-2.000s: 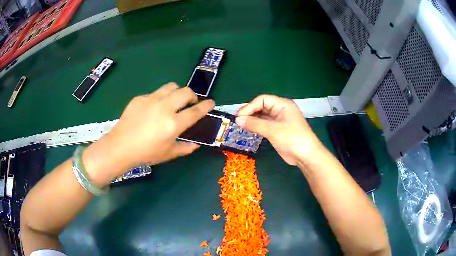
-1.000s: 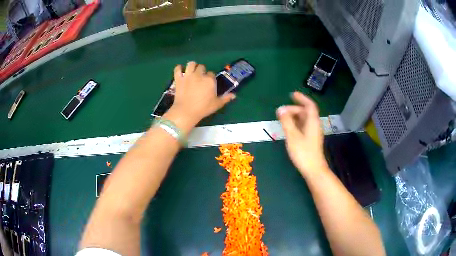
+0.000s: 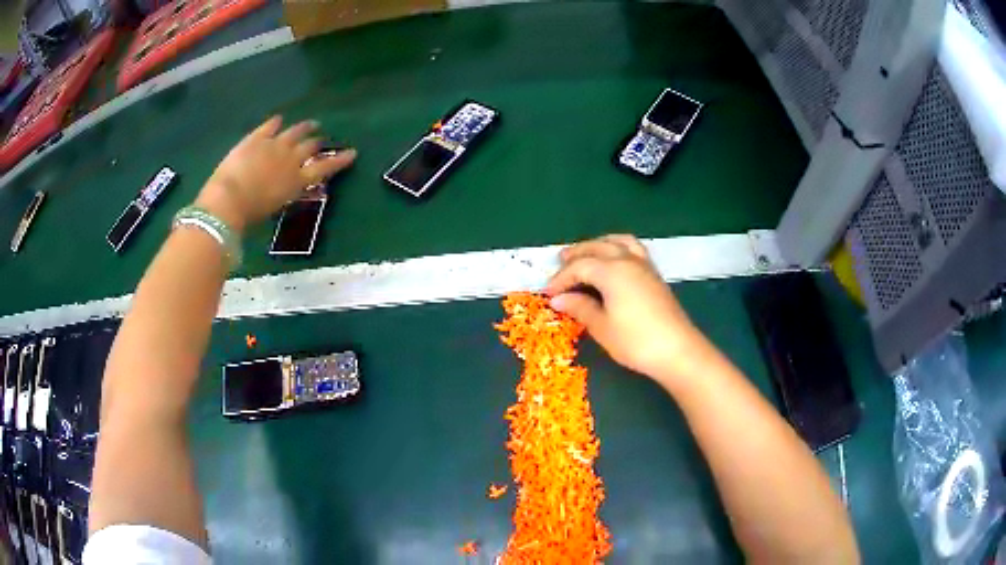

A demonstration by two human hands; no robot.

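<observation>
My left hand [image 3: 263, 174] is over the conveyor, slightly blurred, with its fingers over the board end of an open phone [image 3: 298, 228]; whether it grips the phone is hidden. My right hand [image 3: 623, 300] has thumb and forefinger together at the top of the pile of small orange parts [image 3: 552, 441]; I cannot tell if a part is between them. Another open phone [image 3: 292, 383] lies on the green worktop left of the pile, screen to the left, board to the right.
The green belt carries open phones [image 3: 441, 148], [image 3: 660, 132], [image 3: 142, 209] and a gold-coloured phone [image 3: 28, 221]. A pale rail [image 3: 386, 289] borders it. A black tray [image 3: 72, 408] is at left. A black slab [image 3: 803, 359], plastic bag [image 3: 938, 441] and grey perforated housing [image 3: 916, 210] are at right.
The phone both hands worked on is now on the belt. My left hand moved left to another belt phone. My right hand came down to the pile. The worktop phone is now uncovered.
</observation>
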